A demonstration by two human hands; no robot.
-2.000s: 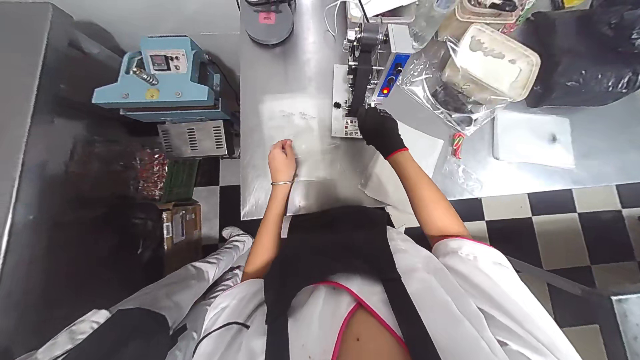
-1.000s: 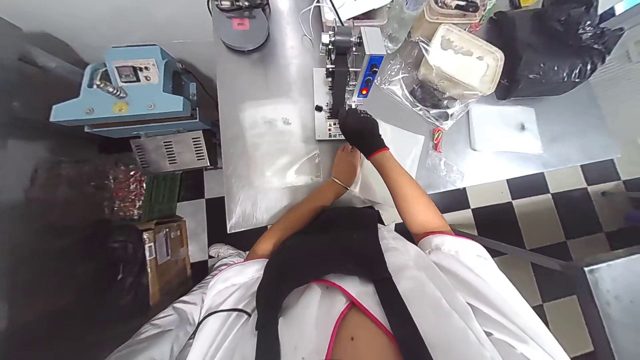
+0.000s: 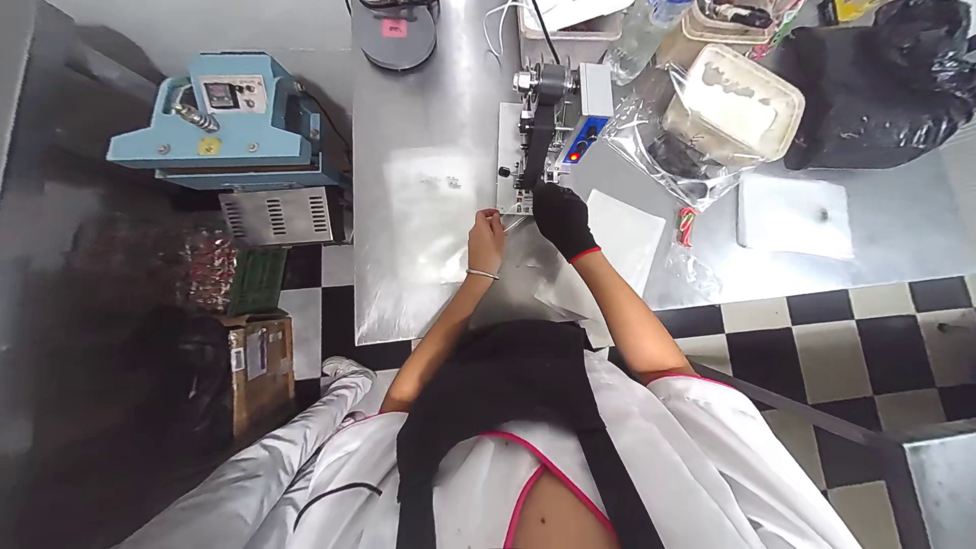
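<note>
A small benchtop machine with a black lever arm [image 3: 543, 137], a metal base and a blue control panel [image 3: 585, 140] with a lit red lamp stands on the steel table. My right hand [image 3: 563, 219], in a black glove with a red cuff, is at the front end of the lever arm; its fingers are hidden beneath the glove's back. My bare left hand [image 3: 488, 238] is just left of it, fingertips pinching a thin clear plastic piece [image 3: 515, 221] at the front edge of the base. Left of the machine lies a translucent plastic sheet or bag [image 3: 431, 206] with small print.
A stack of white sheets [image 3: 794, 216], a red-and-green wrapped item [image 3: 686, 227], a plastic tub [image 3: 736, 103] and a black plastic bag [image 3: 869, 91] are at right. White paper [image 3: 629, 232] lies by my right forearm. A blue heat press [image 3: 221, 122] stands at far left.
My left hand has moved from the translucent sheet to the front of the machine, beside my gloved right hand, which has stayed at the lever arm.
</note>
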